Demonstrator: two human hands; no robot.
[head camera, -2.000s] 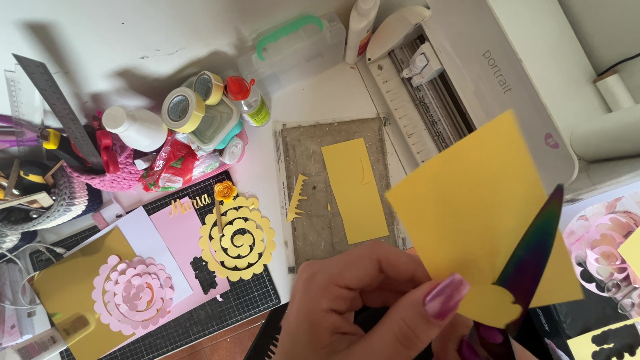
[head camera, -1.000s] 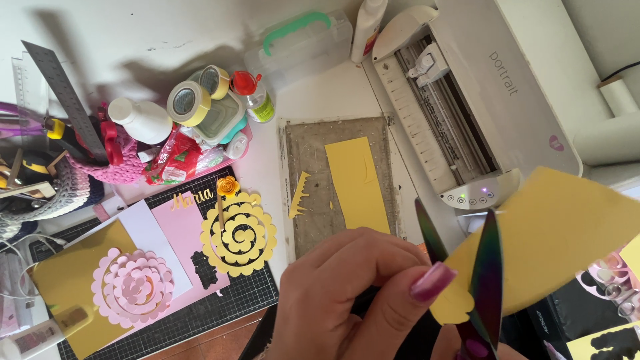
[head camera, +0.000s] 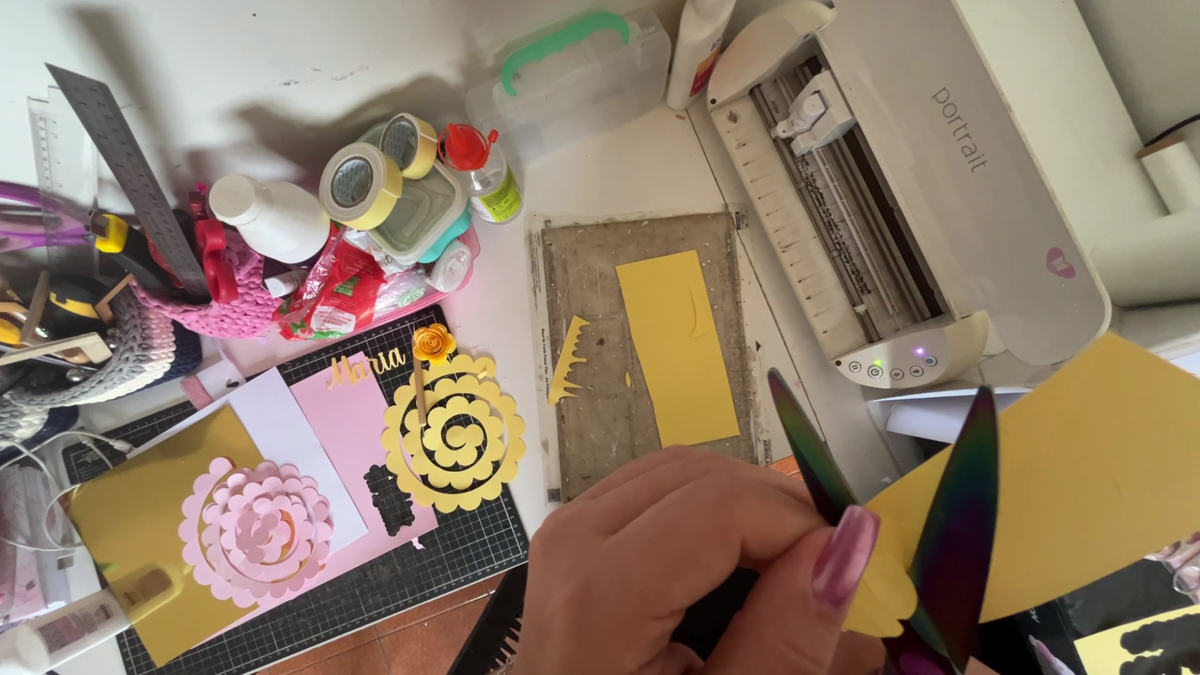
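Note:
My left hand (head camera: 694, 562) pinches a scalloped piece of yellow paper (head camera: 881, 591) between thumb and fingers. Iridescent scissors (head camera: 956, 525) stand with their blades apart around this paper, beside my left thumb. Of my right hand (head camera: 862, 652) only a small part shows low in the frame, behind the left hand at the scissors' handles. A large yellow sheet (head camera: 1078, 478) extends to the right behind the blades. On the worn cutting mat (head camera: 600, 459) lie a yellow paper rectangle (head camera: 684, 366) and a jagged yellow scrap (head camera: 567, 366).
A cutting machine (head camera: 937, 187) stands at the upper right. Left are a yellow paper spiral (head camera: 516, 441), a pink paper spiral (head camera: 323, 525) and a black gridded mat (head camera: 469, 553). Tape rolls (head camera: 384, 192), a white bottle (head camera: 272, 220) and a clear box (head camera: 581, 94) stand farther back.
The large yellow sheet has swung to the right, uncovering the machine's buttons. The scissor blades, close together two seconds ago, are now spread apart.

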